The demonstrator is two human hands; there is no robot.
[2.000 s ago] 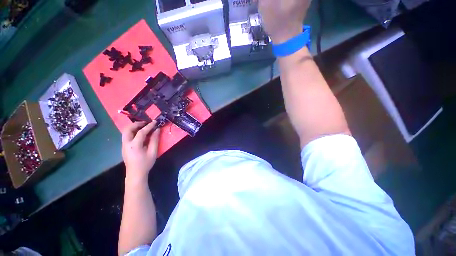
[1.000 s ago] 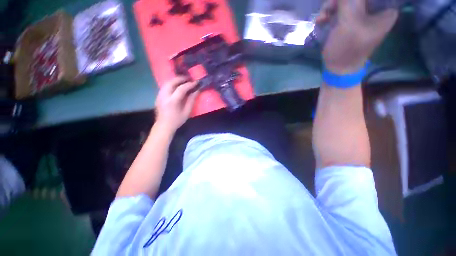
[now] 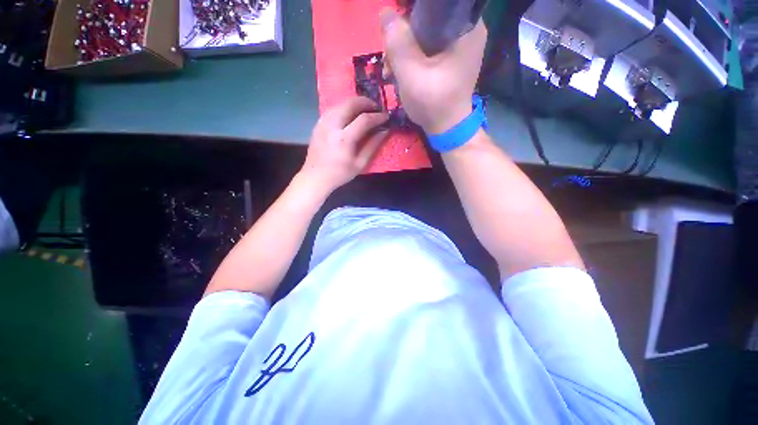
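Observation:
The black housing assembly (image 3: 367, 76) lies on the pink-red work mat (image 3: 334, 50), partly hidden by both hands. My left hand (image 3: 347, 137) is at its near left side, with the fingertips on it. My right hand (image 3: 436, 75), with a bright blue band on the wrist, is over the housing's right part. It holds the thick grey electric screwdriver (image 3: 445, 23), which runs out of the top edge of the picture. The screwdriver's tip is hidden behind the hand.
A brown cardboard box (image 3: 166, 58) of red-silver parts and a white tray (image 3: 270, 41) of small metal parts stand at the upper left. Two pale screw feeders (image 3: 536, 31) with cables stand right on the green bench. A dark heap with shiny specks (image 3: 195, 228) lies below left.
My right hand has come from the feeders on the right to over the housing, with the screwdriver in it. My left hand has stayed at the housing. The view has turned and shifted.

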